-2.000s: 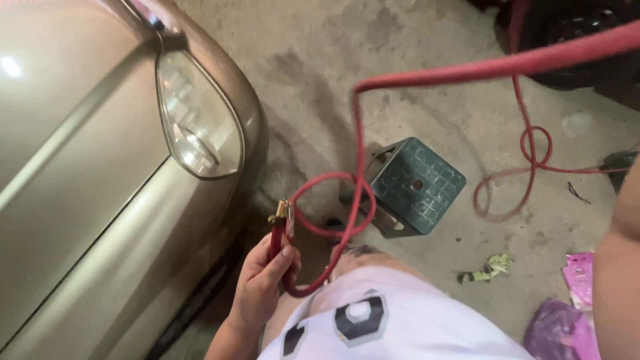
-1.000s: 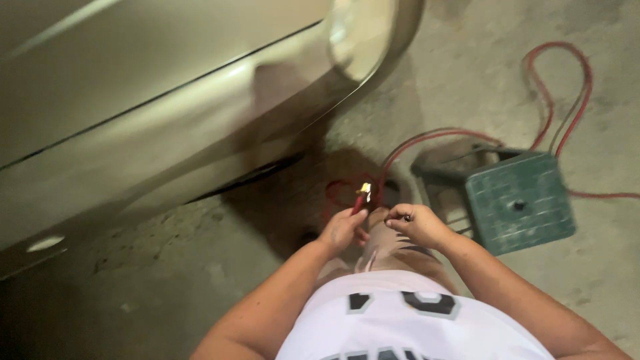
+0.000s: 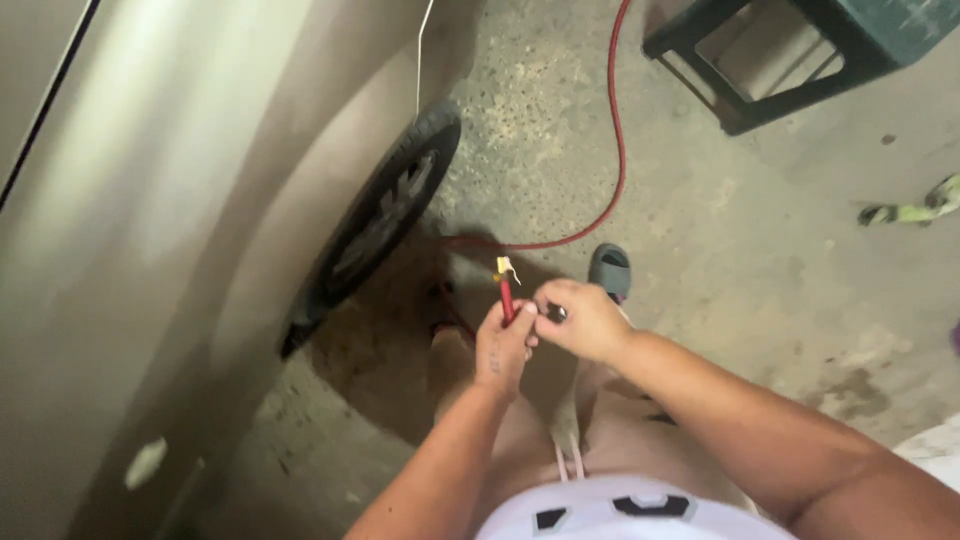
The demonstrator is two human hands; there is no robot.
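My left hand [image 3: 504, 341] is closed around the end of a red hose [image 3: 508, 298]. A brass-coloured fitting [image 3: 502, 265] tops this end, with a thin pale strip hanging off it. Close on its right, my right hand [image 3: 581, 319] pinches a small dark and shiny piece [image 3: 557, 313] that I cannot identify; its fingertips are at my left thumb. More of the red hose [image 3: 619, 135] curves over the concrete floor beyond my hands and passes down behind them near my feet.
A car's beige body panel [image 3: 247, 150] fills the left side, with its wheel [image 3: 382, 217] beside my legs. At the upper right is a dark green plastic stool [image 3: 795, 97]. A crumpled green scrap [image 3: 911, 212] lies on the floor at the right. A grey slide sandal [image 3: 611, 270] is on my foot.
Two seconds ago only my left hand showed, holding the hose end; my right hand is now beside it. The view has shifted from the car's headlight to its wheel.
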